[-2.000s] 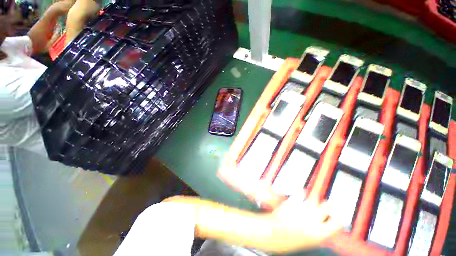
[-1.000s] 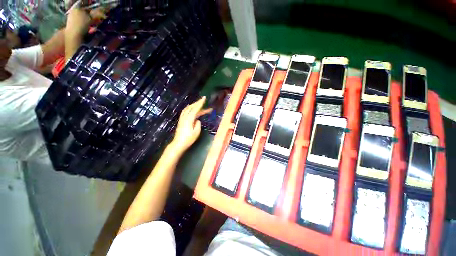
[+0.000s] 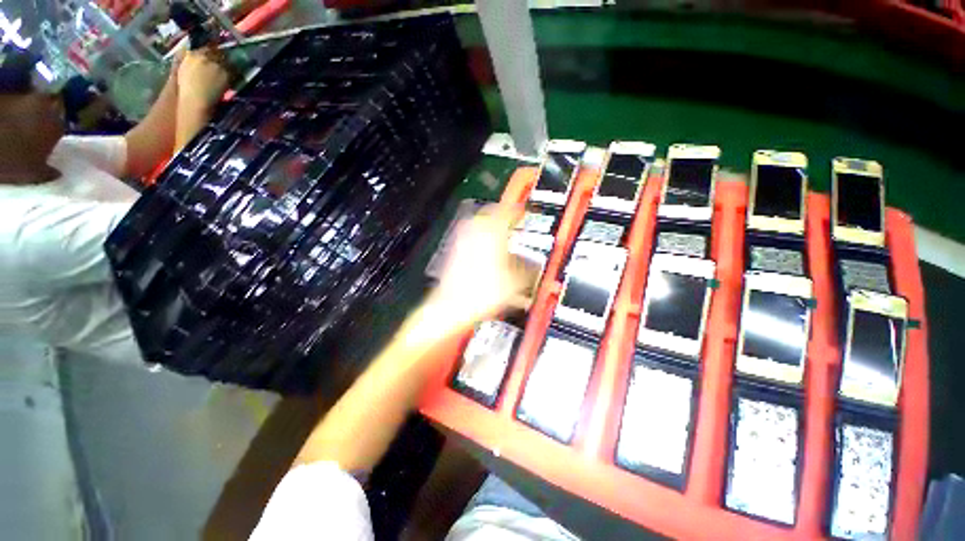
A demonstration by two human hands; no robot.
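Open flip phones (image 3: pixel 762 317) with pale gold frames lie in two rows in a red-orange tray (image 3: pixel 910 264). Their keypads glare white. My left hand (image 3: pixel 481 264) is blurred and reaches over the tray's left edge, at the leftmost phone of the near row, covering part of it. I cannot tell whether the fingers grip anything. A greyish flat shape (image 3: pixel 453 241), perhaps the smartphone, shows blurred just left of the hand. My right hand is not in view.
A large glossy black crate (image 3: pixel 286 211) stands left of the tray. A pale upright post (image 3: pixel 513 79) rises behind the tray, before a green surface (image 3: pixel 688 74). Another person in white (image 3: pixel 64 254) is at the far left, an arm raised.
My left hand moved from over the near part of the tray to the bench beside the crate, then right to the leftmost phone. The tray appears shifted left and turned in view.
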